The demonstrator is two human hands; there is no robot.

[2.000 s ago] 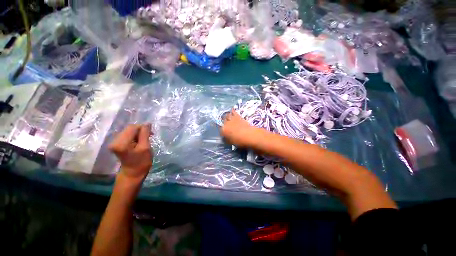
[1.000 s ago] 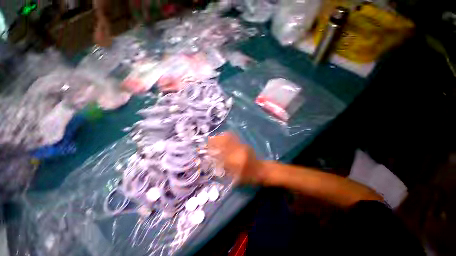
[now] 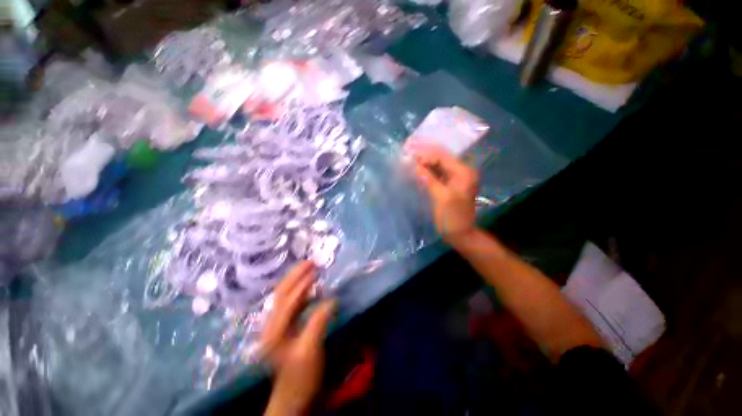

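Coiled pale lilac cables (image 3: 244, 219) lie heaped on a clear plastic sheet (image 3: 382, 195) in the left middle of the view. White round pucks (image 3: 207, 282) show along the near side of the heap. My left hand (image 3: 297, 333) is at the heap's near edge, fingers apart, with no held thing visible. My right hand (image 3: 447, 191) is at the near left edge of the stack of empty zip-lock bags (image 3: 454, 130), its fingertips over the red band. The hand is blurred, and whether it grips a bag cannot be told.
Red-and-white packets (image 3: 272, 85) lie behind the heap. Bagged goods (image 3: 106, 101) and a blue bag (image 3: 98, 195) are at left. A metal flask (image 3: 547, 41) and a yellow printed bag (image 3: 618, 36) stand at far right. Folded white paper (image 3: 614, 301) is beside the bench, lower right.
The view has swung right since the first frame. My right hand has moved from the heap's right side to the bag stack. My left hand has come into view again at the heap's near edge.
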